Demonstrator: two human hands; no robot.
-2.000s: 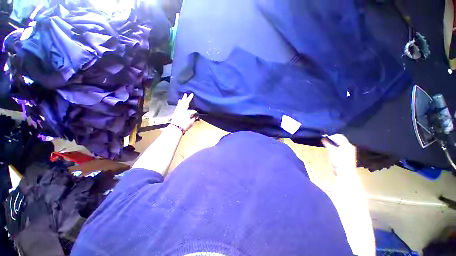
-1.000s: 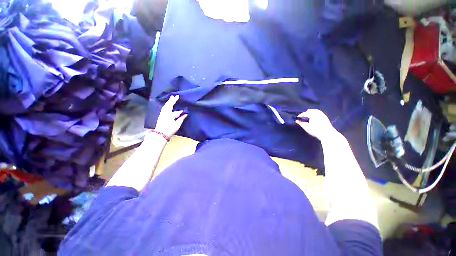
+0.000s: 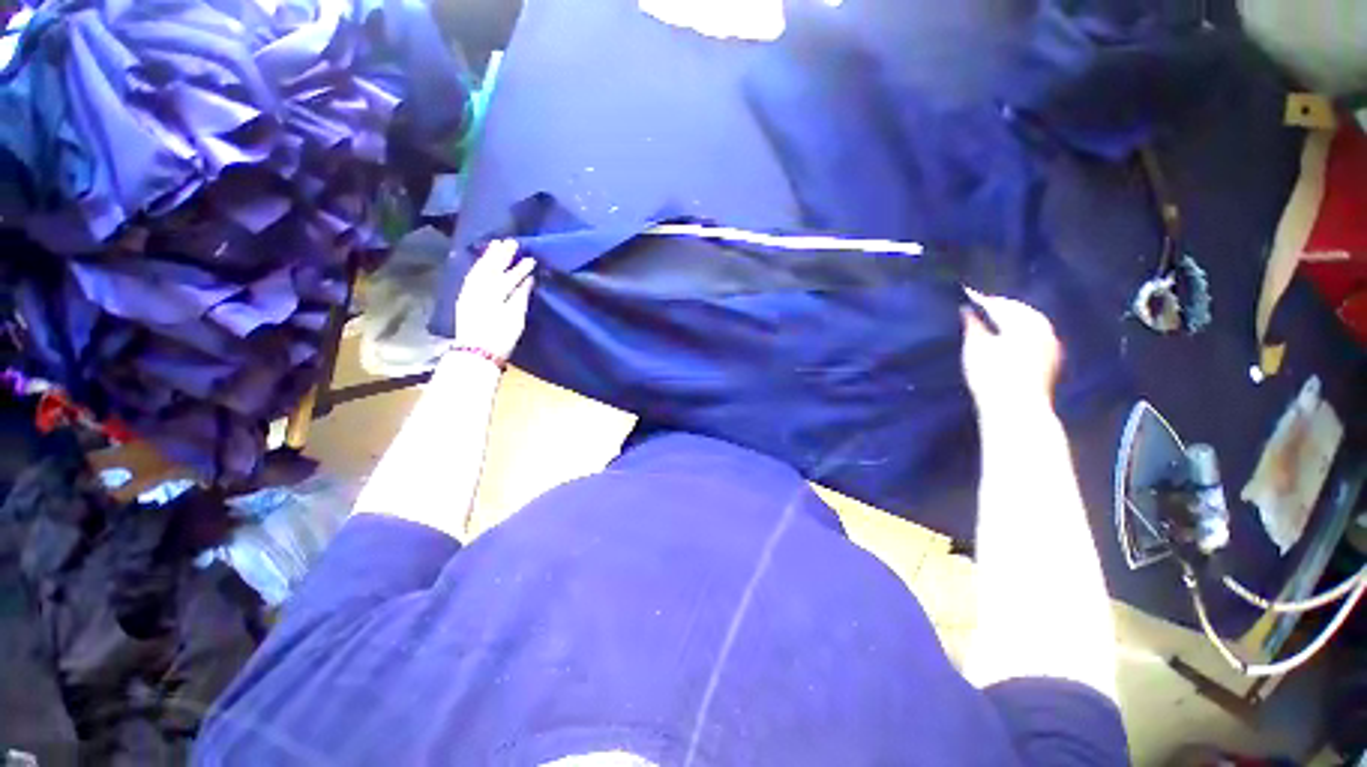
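Note:
A wide navy cloth panel (image 3: 750, 352) lies across the near part of the dark-blue pressing table (image 3: 600, 135) and hangs toward me. A narrow white edge strip (image 3: 787, 240) runs along its upper edge. My left hand (image 3: 493, 297) lies on the panel's left end, fingers pointing away from me. My right hand (image 3: 1011, 342) is at the panel's right end, fingers closed on its dark edge. The exact grip is blurred.
Stacked purple-navy pieces (image 3: 180, 225) rise left of the table. A steam iron (image 3: 1172, 487) with a pale hose stands at the right. A frayed ring-shaped item (image 3: 1166, 300) lies beyond it, and a red box (image 3: 1337, 240) at the right edge. Dark cloth heaps (image 3: 120, 599) lie lower left.
The panel has been turned over toward me, exposing the white strip; the white square seen earlier on it is out of sight. My right hand has moved up and slightly right since one second ago.

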